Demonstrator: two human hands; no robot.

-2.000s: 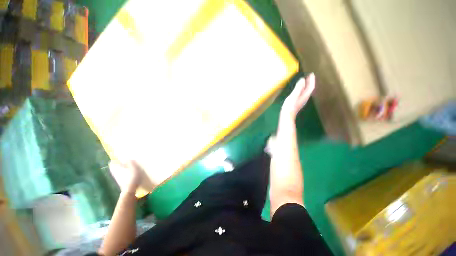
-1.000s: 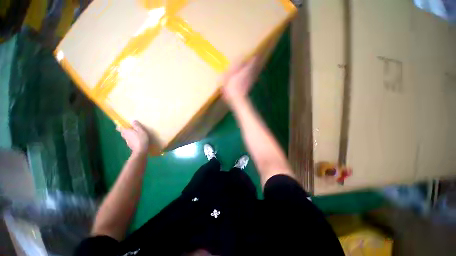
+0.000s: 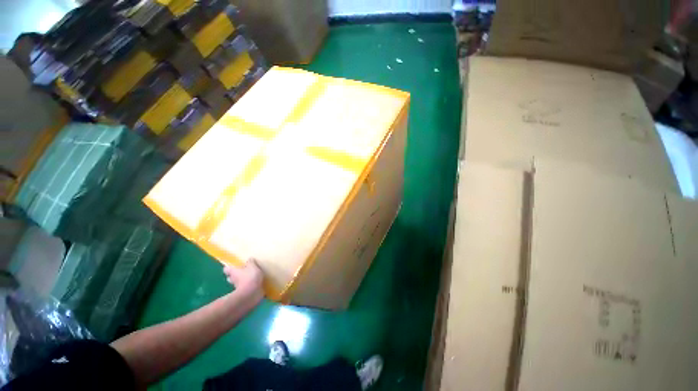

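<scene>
A large brown shipping carton point(image 3: 298, 221) stands over the green floor in the middle of the view, tilted to the view. Yellow-orange tape crosses its bright top face and runs along its edges. Its right side has faint dark printed marks. My left hand point(image 3: 246, 279) holds the carton's near left edge, close to the near corner; part of its fingers is hidden. My right hand is not in view. Whether the carton's underside touches the floor is hidden.
Flattened cartons point(image 3: 585, 260) lie stacked along the right. Green wrapped bales point(image 3: 80, 176) stand at the left, below bundled goods with yellow bands point(image 3: 164, 84). Clear plastic wrap point(image 3: 38, 328) lies at the lower left. A brown box point(image 3: 287, 30) stands beyond the carton. My shoes show below it.
The view has tilted up and shows more of the room. My right hand has left the carton's side and the picture. My left hand stays on its near edge. The tape gun has left the view.
</scene>
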